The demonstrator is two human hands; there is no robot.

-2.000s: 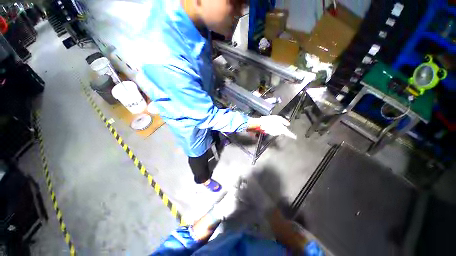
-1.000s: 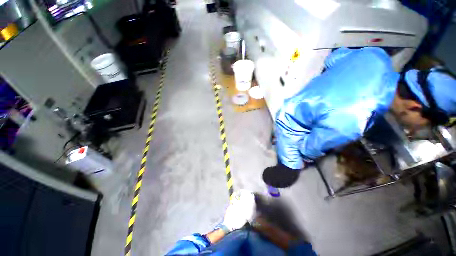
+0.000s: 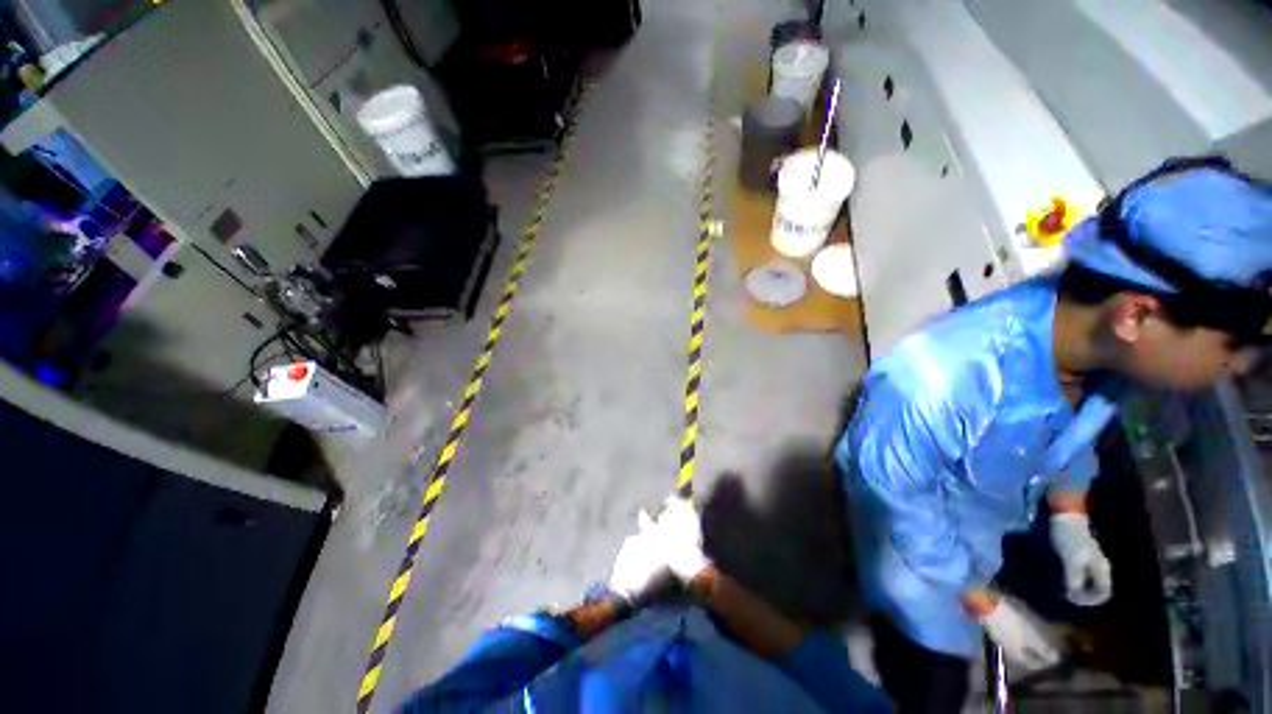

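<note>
My left hand and my right hand, both in white gloves, are together in front of my body at the bottom centre, above the grey floor. They touch and partly overlap. No object shows in them, but the fingers are too blurred to tell how they are bent. Blue sleeves show behind both wrists.
A person in a blue smock and cap leans over a machine opening at the right. White bucket and lids stand on brown cardboard. Black crates stand at left. Yellow-black tape runs ahead; a pale box stands at left.
The view has turned left, towards the aisle. My hands have come together. The other person was bent low one second ago and is now more upright, both gloved hands at the machine.
</note>
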